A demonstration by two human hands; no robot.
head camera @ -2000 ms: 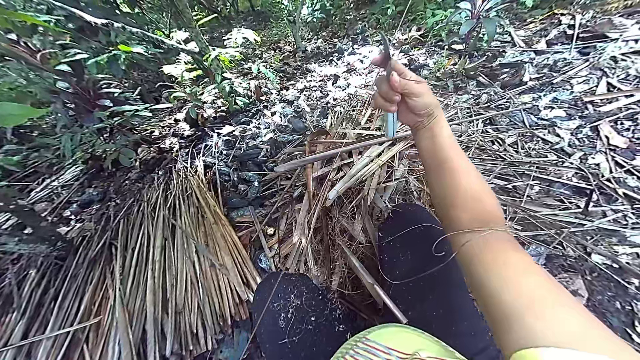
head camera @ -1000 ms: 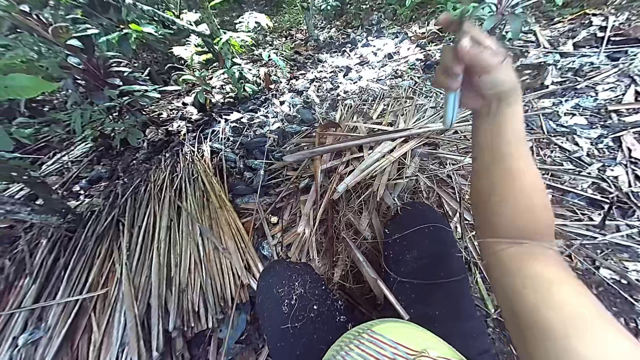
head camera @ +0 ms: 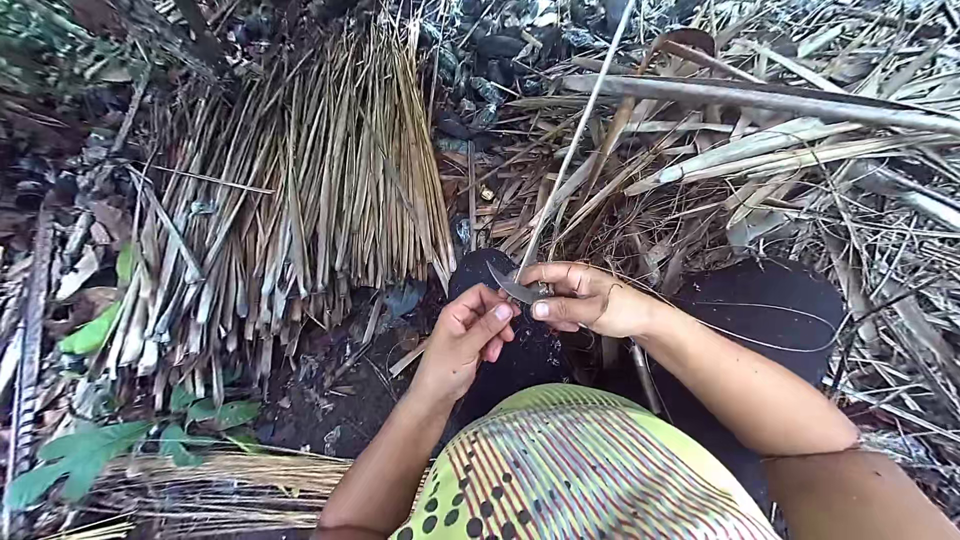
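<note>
My right hand (head camera: 581, 298) holds a small curved-blade knife (head camera: 514, 285), its blade pointing up and left. The blade lies against the lower end of a long pale stalk (head camera: 574, 142), which rises from between my hands toward the top of the view. My left hand (head camera: 474, 330) pinches that lower end between thumb and fingers, close to the blade. The knife's handle is hidden inside my right hand. Both hands are above my dark-clad lap.
A fanned pile of dry stalks (head camera: 330, 172) lies at the left. Dry leaf strips and a thick stalk (head camera: 750, 97) lie at the right. More thin stalks (head camera: 240, 480) lie at the lower left beside a green leaf (head camera: 82, 454). A thin strand (head camera: 772, 306) loops by my right arm.
My right hand, raised with the blade at the upper right before, is now low before my body. My left hand and the long stalk have come into view. The view has tilted down.
</note>
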